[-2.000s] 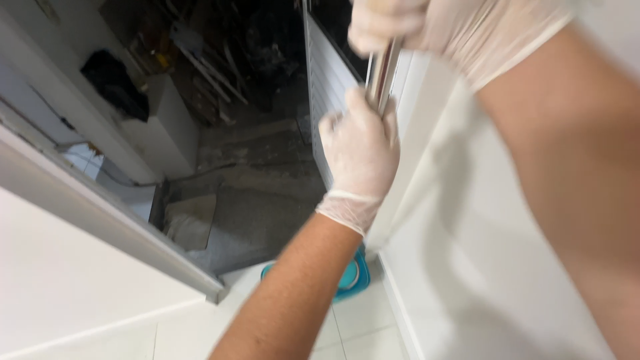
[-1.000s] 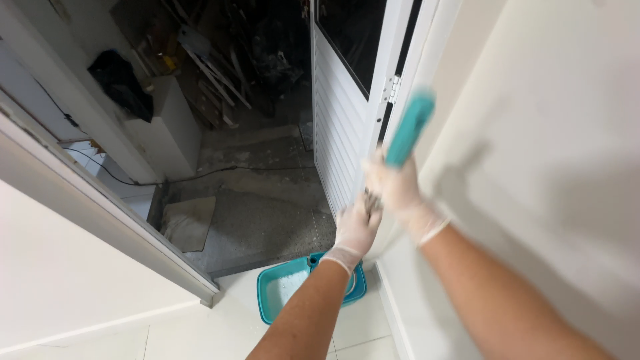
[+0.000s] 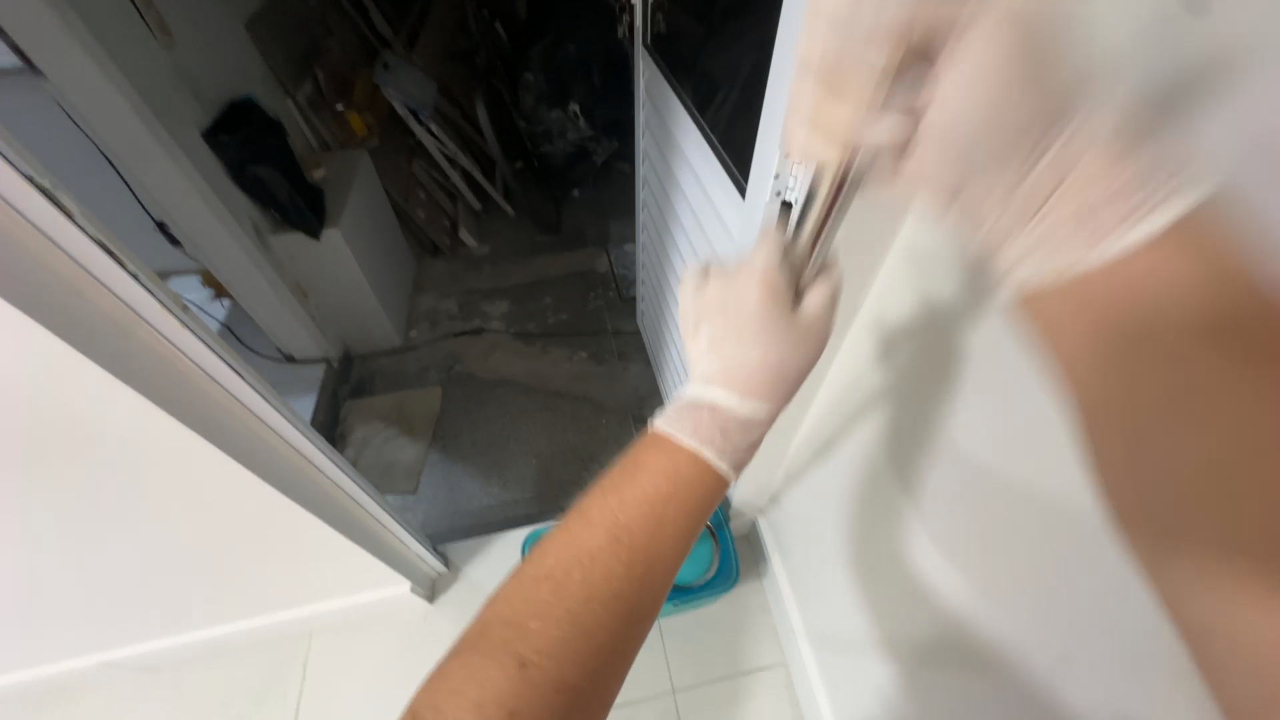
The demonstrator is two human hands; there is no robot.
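Both of my hands wear thin white gloves. Near the centre, my left hand (image 3: 755, 330) is closed around the lower part of a shiny metal pole (image 3: 828, 215). Higher up at the right, my right hand (image 3: 960, 130) grips the same pole and is heavily blurred. The pole's upper end is hidden by the right hand or out of view, and its lower end cannot be made out. Below my left forearm a turquoise plastic bucket (image 3: 733, 575) stands on the tiled floor, largely covered by the arm.
A white louvred door (image 3: 690, 215) with a dark pane stands open in the doorway. Beyond it lie a rough concrete floor (image 3: 530, 400), a mat (image 3: 392, 440), a white block (image 3: 350, 260) with a black bag (image 3: 265, 165), and piled boards. White walls flank both sides.
My right hand has moved up from near the left hand, where it was a second ago. The turquoise handle end seen then is out of sight. My left forearm now covers more of the bucket.
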